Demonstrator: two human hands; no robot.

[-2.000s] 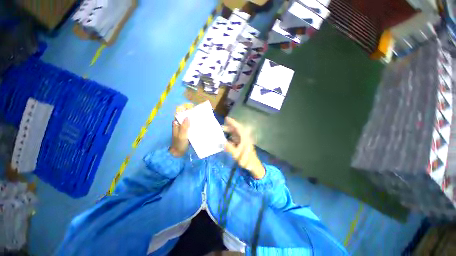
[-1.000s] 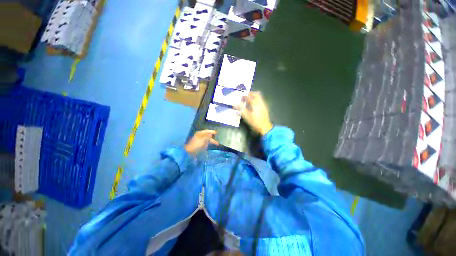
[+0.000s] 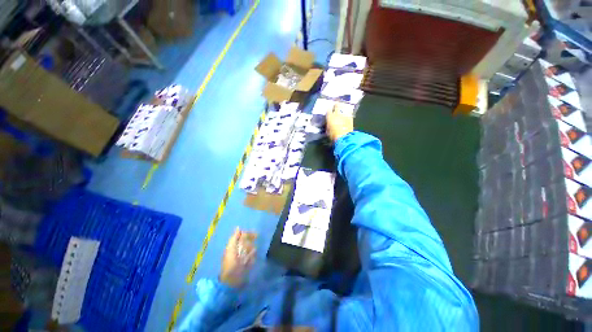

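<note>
My right hand (image 3: pixel 340 123) is stretched forward, its fingers on a white phone box (image 3: pixel 322 107) at the near end of a group of boxes (image 3: pixel 342 81) on the bench's left side. The fingers partly cover that box, and it appears gripped. A short row of white phone boxes with dark marks (image 3: pixel 309 209) lies nearer me on the green bench top (image 3: pixel 415 162). My left hand (image 3: pixel 237 258) is low, left of the bench. It is blurred, with something pale and shiny at the fingers that I cannot make out.
Piled white boxes (image 3: pixel 276 149) stand beside the bench's left edge, near an open brown carton (image 3: pixel 290 76) holding shiny clear material. A large grey block of boxes (image 3: pixel 519 188) is on the right. A machine with a red-brown opening (image 3: pixel 425 48) is at the back. A blue pallet (image 3: pixel 130 253) lies lower left.
My right hand has moved forward from the near row to the farther boxes. The box held two seconds ago now lies in the near row. My left hand is farther left and lower; the view has shifted forward.
</note>
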